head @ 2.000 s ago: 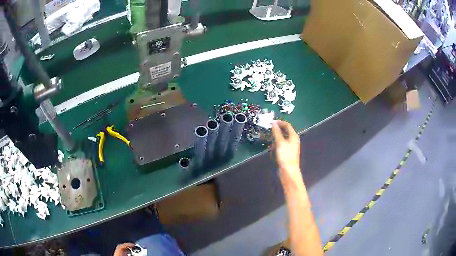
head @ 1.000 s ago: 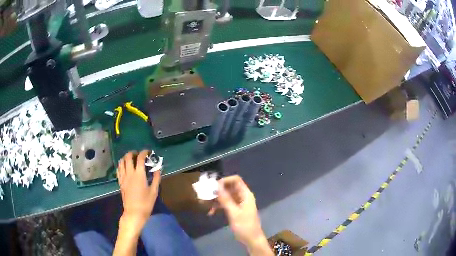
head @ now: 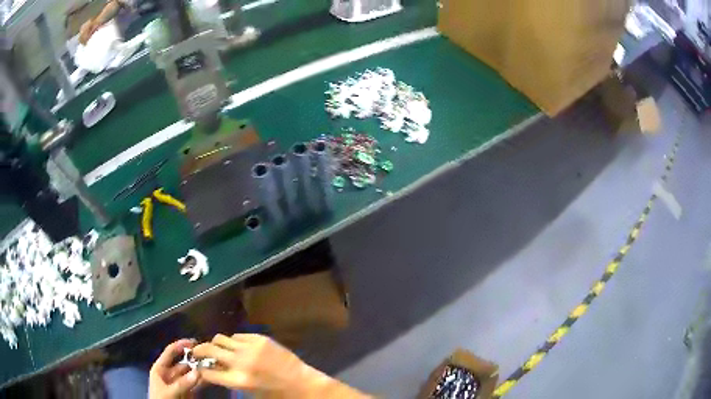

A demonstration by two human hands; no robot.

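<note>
My left hand [head: 173,372] and my right hand [head: 248,361] are together below the bench edge, at the bottom of the view. Between their fingers is a small white plastic part [head: 189,361], partly hidden by the fingers. Another white claw-shaped part [head: 193,265] lies alone on the green bench, right of the first press's base plate [head: 115,271]. A dark ring [head: 252,223] stands near several dark tubes [head: 292,183].
A white parts pile [head: 43,277] lies at left, a second [head: 378,101] beyond coloured rings [head: 360,160]. Yellow pliers [head: 149,217] lie beside the second press's base [head: 218,189]. A large carton [head: 534,51] stands at the bench's right end; smaller cartons [head: 300,300] [head: 479,370] are below.
A white part now lies on the bench where my left hand was a second ago. My left hand has moved down off the bench, and my right hand has moved left to meet it.
</note>
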